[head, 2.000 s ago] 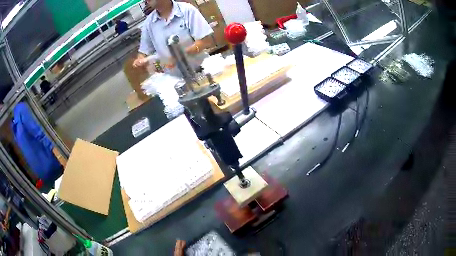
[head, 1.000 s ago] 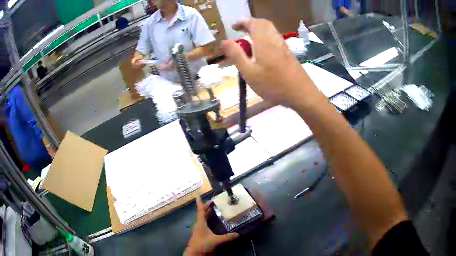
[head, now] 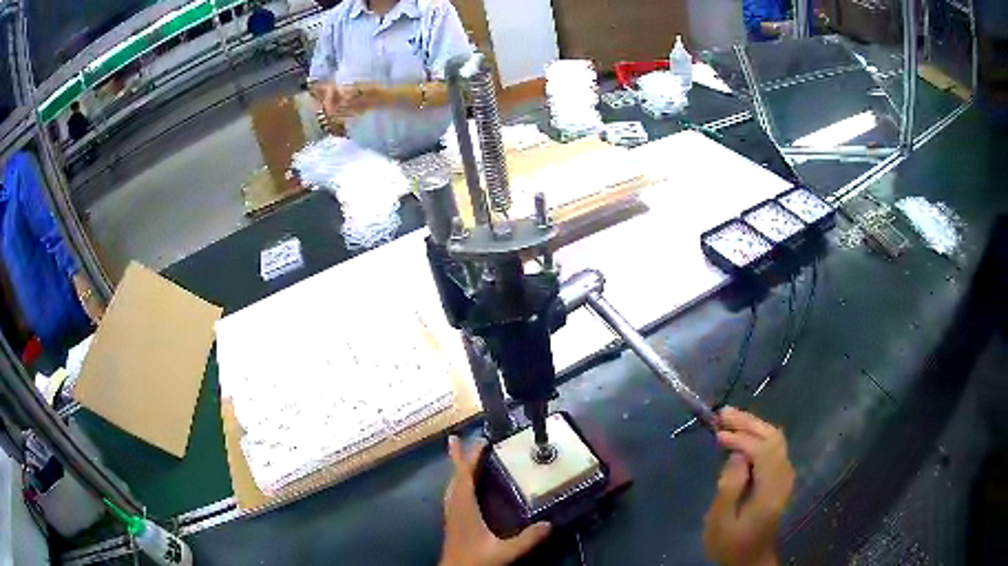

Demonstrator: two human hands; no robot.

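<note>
The hand press [head: 511,299] stands at centre with its coil spring upright. Its cream-white pressing block [head: 546,464] sits down on a black square work light [head: 544,511] in the red-brown fixture [head: 619,482]. The press lever [head: 652,359] slants down to the right, and its knob is hidden in my fist. My right hand [head: 752,481] is closed round the lever's end. My left hand [head: 478,520] is at the left and front of the light, thumb and finger apart against its edges.
Three work lights [head: 770,230] stand in a row at the right, cables trailing. White lens stack [head: 337,398] lies left of the press, with a cardboard divider [head: 149,359] beyond. A white bottle with green nozzle [head: 155,540] is at lower left. A person [head: 392,77] stands across the bench.
My right hand has pulled the lever from upright down to the lower right. The pressing block has stayed low over the light. My left hand remains beside the light.
</note>
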